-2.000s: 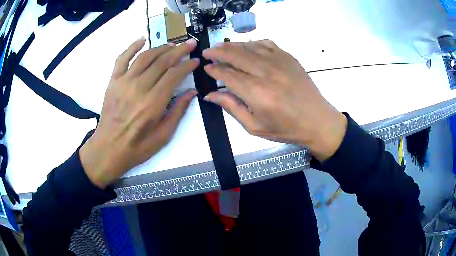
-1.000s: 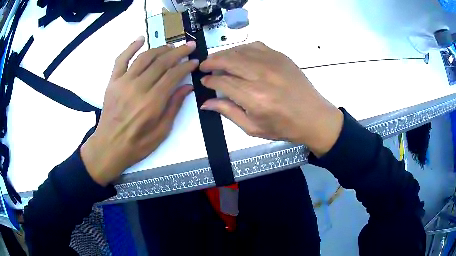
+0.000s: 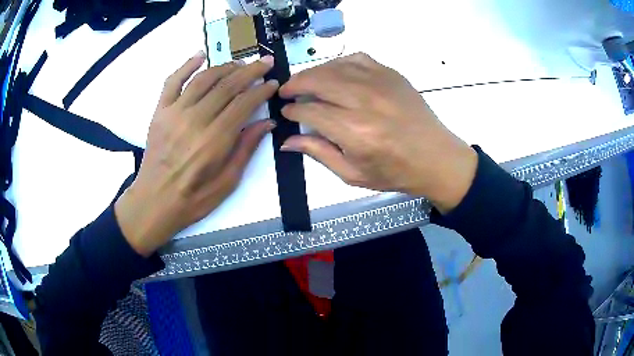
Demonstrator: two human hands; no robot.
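A flat black strip point(image 3: 292, 182) runs from under the presser foot point(image 3: 275, 29) toward me, and its near end lies on the tape measure at the table edge. My left hand point(image 3: 201, 139) lies flat on the table at the strip's left side, fingertips on its edge. My right hand point(image 3: 368, 125) is at the right side, fingers bent, fingertips on the strip. Both hands press on the strip. A tan-gold block point(image 3: 242, 35) sits just left of the foot. The needle tip cannot be made out.
Loose black strips point(image 3: 76, 126) lie at the left of the table, with a black heap point(image 3: 104, 15) at the upper left. The printed tape measure point(image 3: 375, 221) runs along the front edge. A pale grey knob point(image 3: 328, 23) is right of the foot.
The strip has moved forward under the foot, so its near end has drawn up from below the table edge onto the tape measure. My right hand has shifted slightly; my left hand is nearly unmoved.
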